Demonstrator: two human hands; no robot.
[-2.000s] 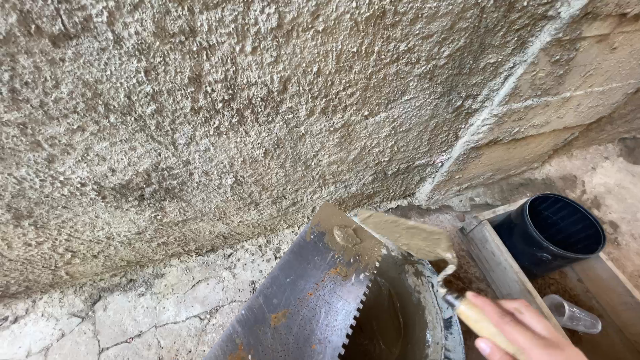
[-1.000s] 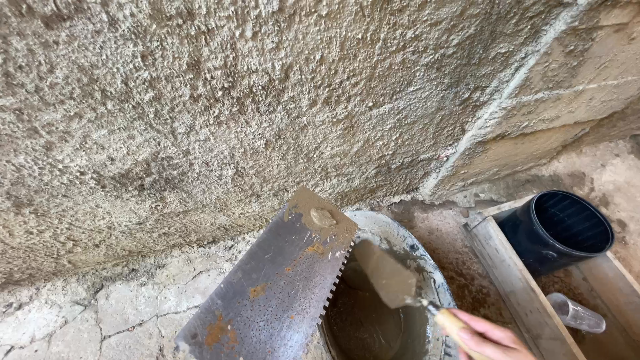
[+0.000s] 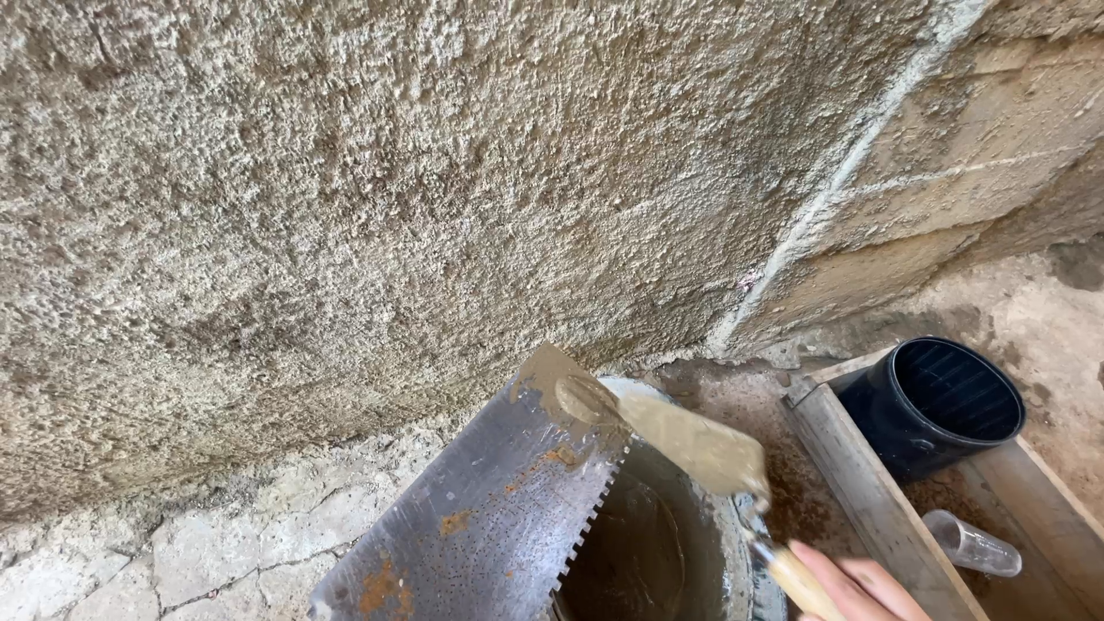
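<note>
My right hand [image 3: 854,586] grips the wooden handle of a pointing trowel [image 3: 699,444] at the lower right. The trowel's blade is coated in wet mortar, and its tip meets the far corner of a notched steel trowel [image 3: 492,500]. That notched trowel has rust spots, a toothed right edge and a smear of mortar [image 3: 586,401] on its far end. Beneath both tools stands a bucket [image 3: 759,552] with wet grey-brown mortar [image 3: 638,543] inside. My left hand is out of the frame, and whatever holds the notched trowel is hidden below the lower edge.
A rough plastered wall [image 3: 388,198] rises close in front, above a cracked stone floor [image 3: 216,552]. To the right lies a wooden frame [image 3: 880,500] with a black plastic container [image 3: 931,414] and a clear plastic cup [image 3: 975,543] in it.
The pointing trowel has moved up out of the bucket, where it was one second ago, to the notched trowel's far corner. More mortar now lies on that corner.
</note>
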